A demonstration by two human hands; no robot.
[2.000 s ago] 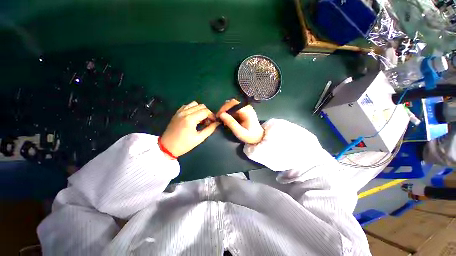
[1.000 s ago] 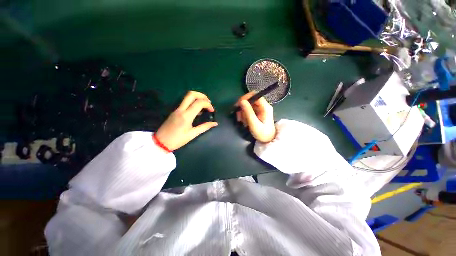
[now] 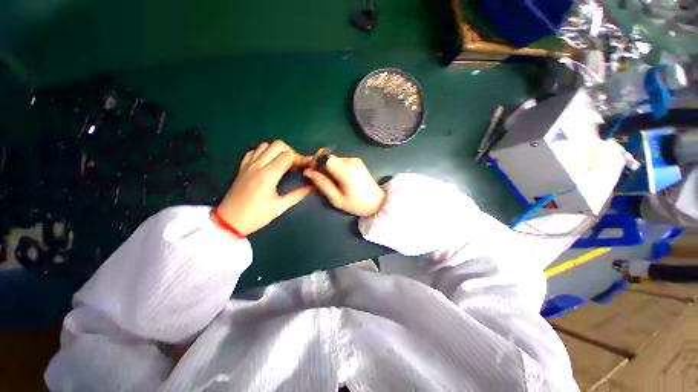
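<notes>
My left hand (image 3: 262,187), with a red cord at the wrist, holds a black plastic housing (image 3: 291,182), mostly hidden by the fingers. My right hand (image 3: 346,184) touches it from the right, holding the black pen-like tool (image 3: 322,158) with its end upward. The tool's tip and the working spot are hidden between the fingers. The round parts dish (image 3: 389,106) lies beyond my right hand, with tiny silvery and coppery parts in it. The heap of black housings (image 3: 115,153) lies on the green mat at the left.
One black piece (image 3: 363,18) lies at the far edge. Thin metal tools (image 3: 490,133) lie beside the white box (image 3: 562,153) at the right. A blue bin (image 3: 524,19) stands on a wood-edged board (image 3: 490,50). Housings lie on a pale strip (image 3: 11,253) at lower left. Cartons (image 3: 650,337) are at lower right.
My right hand has moved from the dish back to my left hand, and the tool has turned from pointing over the dish to standing at the housing. The camera view has shifted slightly.
</notes>
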